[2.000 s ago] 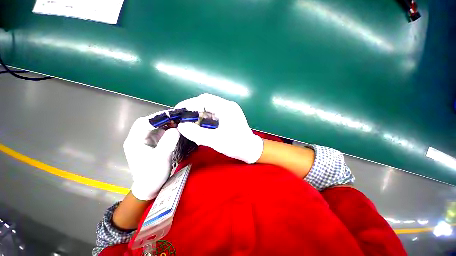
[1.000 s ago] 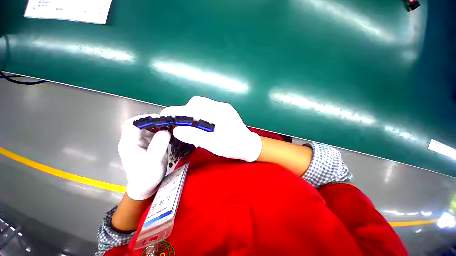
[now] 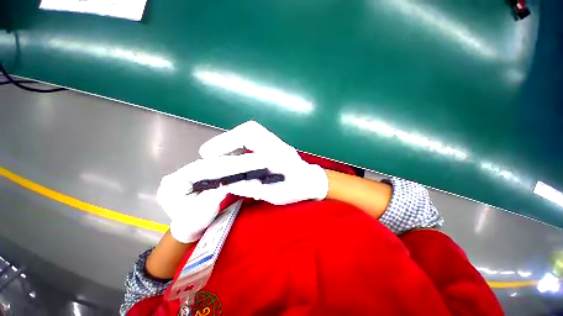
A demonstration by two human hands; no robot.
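Note:
A row of small black connector housings (image 3: 237, 178) lies between my two white-gloved hands, in front of my body just off the bench's front edge. My left hand (image 3: 191, 200) closes on the left end of the row. My right hand (image 3: 275, 166) closes on the right end, its fingers reaching over to the left. A small dark and red bit shows between the right hand's fingers. The cables behind the connectors are hidden by the gloves.
The green bench (image 3: 296, 49) spans the top, with a printed white sheet (image 3: 95, 6) at upper left. A red-and-black connector end (image 3: 520, 8) lies at upper right. A pale flat strip (image 3: 548, 193) is near the right edge. A dark cable (image 3: 37, 88) hangs at the left edge.
The gloved hands have drawn together and overlap more. The connector row has tilted and turned, so its blue edge no longer shows, and the dark cables below it are now hidden.

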